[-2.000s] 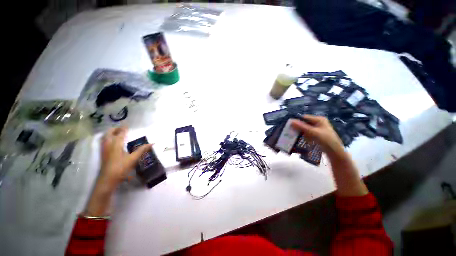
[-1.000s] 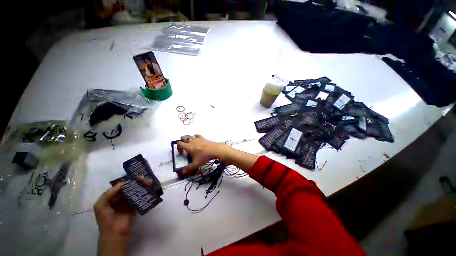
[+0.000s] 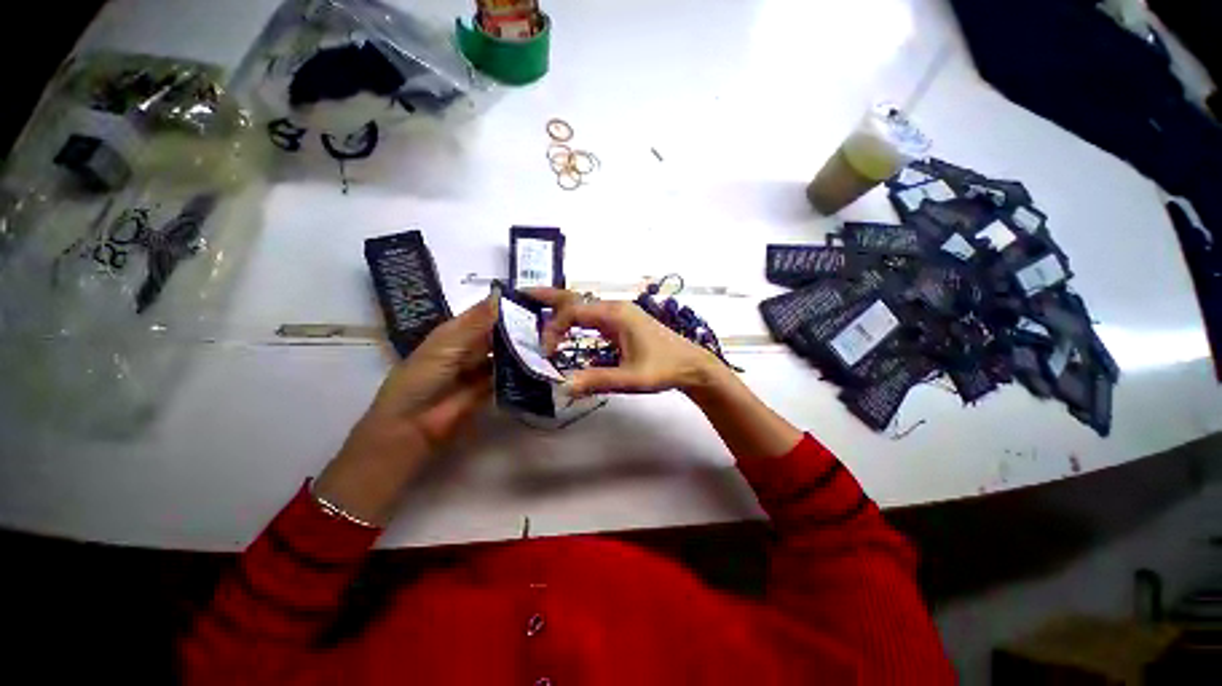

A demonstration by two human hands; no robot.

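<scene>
My left hand (image 3: 442, 369) holds a black text card with a white-faced price tag (image 3: 525, 338) against it, upright and tilted, near the middle. My right hand (image 3: 637, 351) has its fingers on the right edge of these cards. The black text card stack (image 3: 406, 288) lies just left, beyond my left hand. The barcode card stack (image 3: 537, 255) lies behind the held cards. Dark tag strings (image 3: 681, 322) lie bunched behind and beside my right hand, partly hidden by it. Whether a string is in my fingers I cannot tell.
Finished tags (image 3: 925, 302) lie heaped at right, with a drink cup (image 3: 858, 168) beside them. Rubber bands (image 3: 570, 164) and a green tape roll (image 3: 505, 51) are further back. A clear bag (image 3: 351, 81) and a flat clear bag (image 3: 81, 288) lie left. Dark cloth (image 3: 1092, 107) is upper right.
My right hand has come back from the barcode stack to my left hand. The held text card now has a white-faced card with it. The view has shifted down and closer.
</scene>
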